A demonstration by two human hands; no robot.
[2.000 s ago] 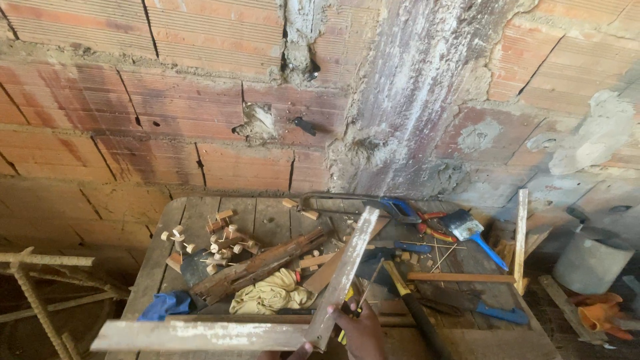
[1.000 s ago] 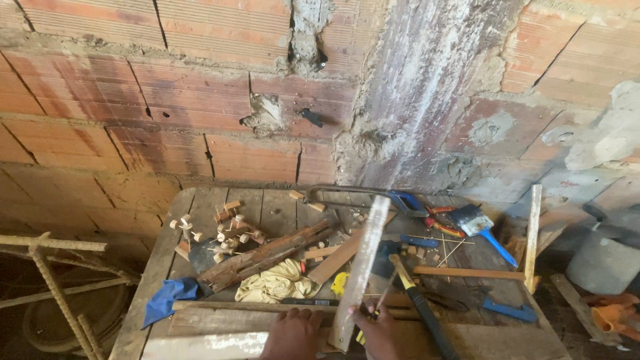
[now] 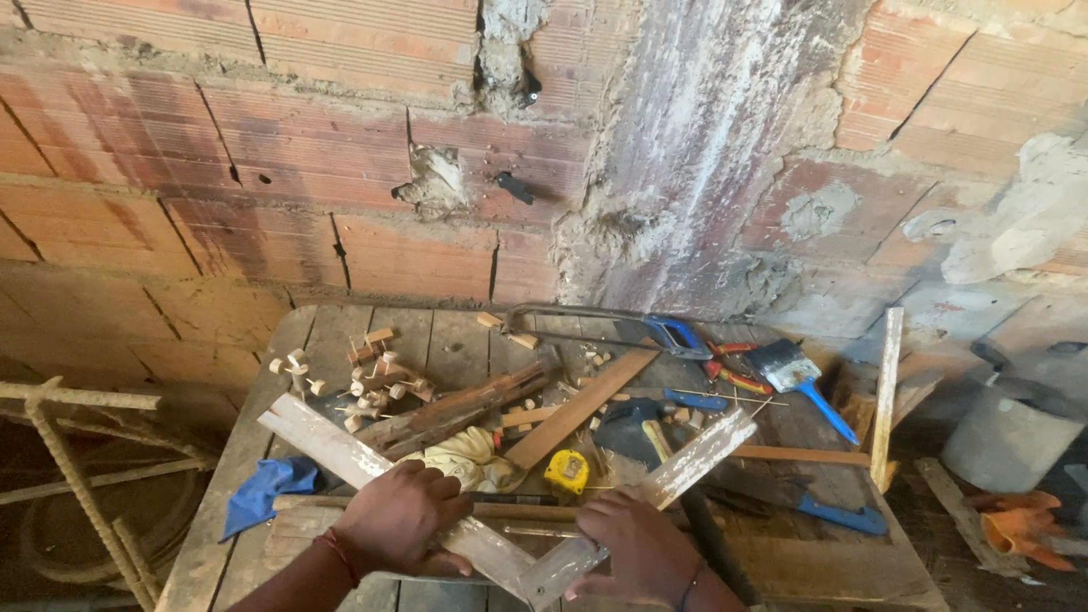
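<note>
My left hand (image 3: 408, 518) grips a whitewashed wooden strip (image 3: 327, 442) that slants down to the right. A second worn white strip (image 3: 705, 455) is in my right hand (image 3: 637, 544), slanting up to the right. The two strips meet at their lower ends in a V, with a small dark spot at the corner. Just beyond my hands, on the plank table, lie a yellow tape measure (image 3: 567, 472), a pale cloth (image 3: 466, 457) and a flat brown wooden strip (image 3: 586, 404). A hammer (image 3: 656, 442) lies partly hidden behind the right strip.
A hacksaw (image 3: 680, 336), red pliers (image 3: 735, 365), a paintbrush (image 3: 799, 382) and small wooden pieces (image 3: 387, 382) lie toward the brick wall (image 3: 289, 153). A blue cloth (image 3: 270, 493) sits at left, a blue-handled tool (image 3: 841, 514) at right. Rebar (image 3: 85, 493) stands beside the table.
The strips, earlier held with one pointing up steeply and the other nearly level, now form an open V. My left hand has moved left and up along its strip.
</note>
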